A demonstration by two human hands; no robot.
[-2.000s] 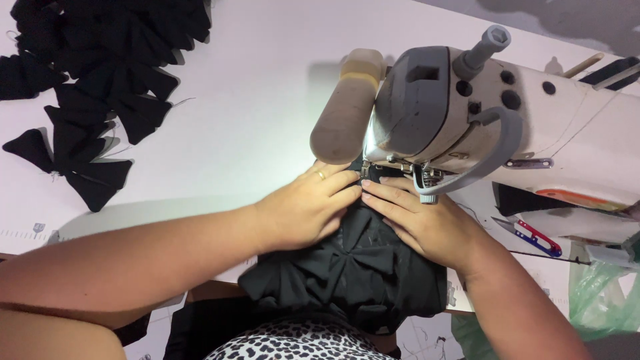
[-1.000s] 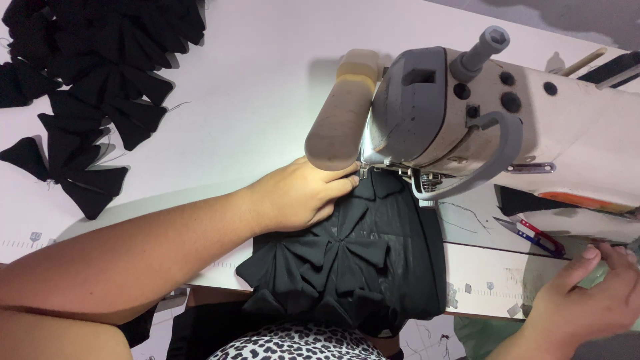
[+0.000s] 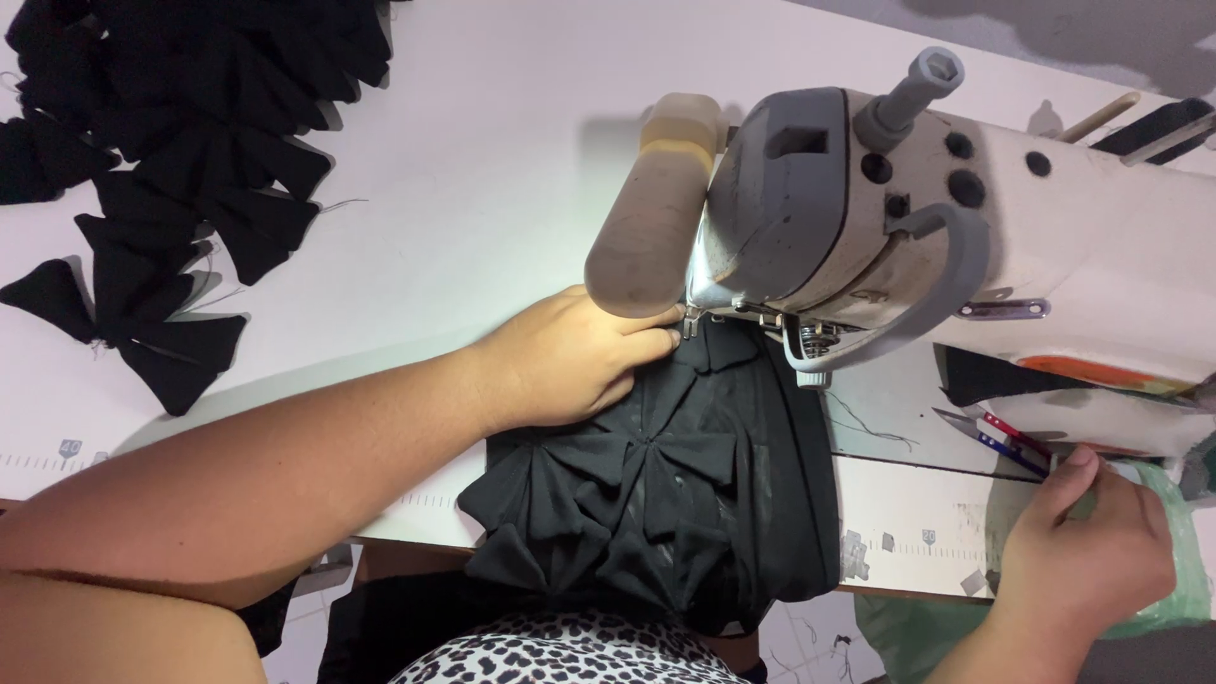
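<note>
My left hand [image 3: 579,356] rests on black fabric with folded, petal-like pieces [image 3: 646,456], its fingertips beside the presser foot [image 3: 692,321] of a sewing machine [image 3: 807,199]. The fabric lies under the machine's head and hangs over the table's front edge. At the right, my right hand [image 3: 1092,532] has its thumb and fingertips at the handle end of red and blue thread snips [image 3: 1012,442], over a green plastic bag [image 3: 1178,541]. Whether the fingers grip the snips cannot be told.
A heap of black folded fabric pieces [image 3: 218,123] lies at the upper left, with one bow-like piece [image 3: 114,328] nearer. A lamp-like rounded attachment [image 3: 646,218] juts from the machine's left side. Loose threads [image 3: 869,423] lie right of the needle area. Measuring marks run along the table's front edge [image 3: 940,546].
My right hand has left the fabric by the presser foot and moved right to the snips and green bag. My left hand has stayed beside the presser foot.
</note>
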